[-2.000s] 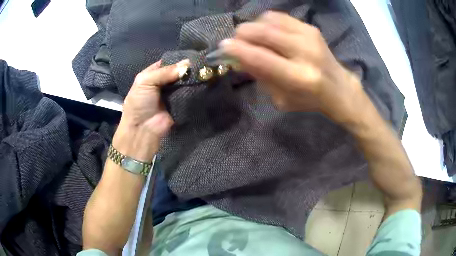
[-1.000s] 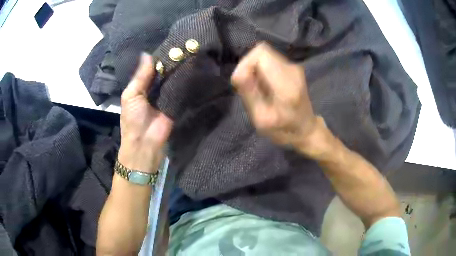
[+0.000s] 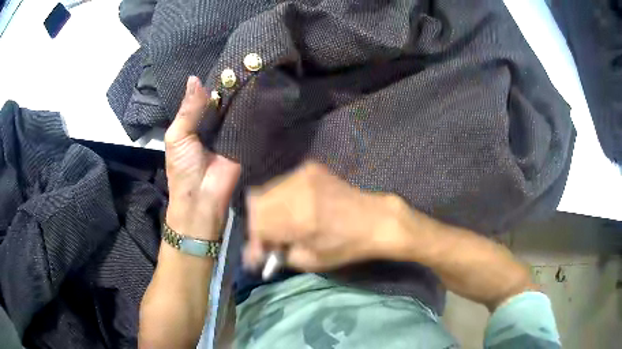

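Note:
A dark grey-brown jacket (image 3: pixel 423 143) lies over the table edge and my lap. Its sleeve cuff shows three round gold buttons (image 3: pixel 228 77) in a row. My left hand (image 3: pixel 203 153) is at the cuff's left end, thumb up beside the lowest button, its other fingers hidden under the cloth; it holds the cuff. My right hand (image 3: pixel 307 221) is blurred, low over the lap and curled around a small silver tool, probably the thread snips (image 3: pixel 273 264), mostly hidden by the fingers.
Another dark jacket (image 3: pixel 54 204) is heaped at the left. More dark cloth (image 3: pixel 593 75) lies at the right edge. A small flat black rectangle (image 3: pixel 57 20) lies on the white table (image 3: pixel 82 68) at the upper left. Tiled floor (image 3: pixel 545 238) shows at the lower right.
My right hand has moved from the buttons down and left over my lap. My left hand still holds the cuff, which has tilted so its buttons run up to the right.

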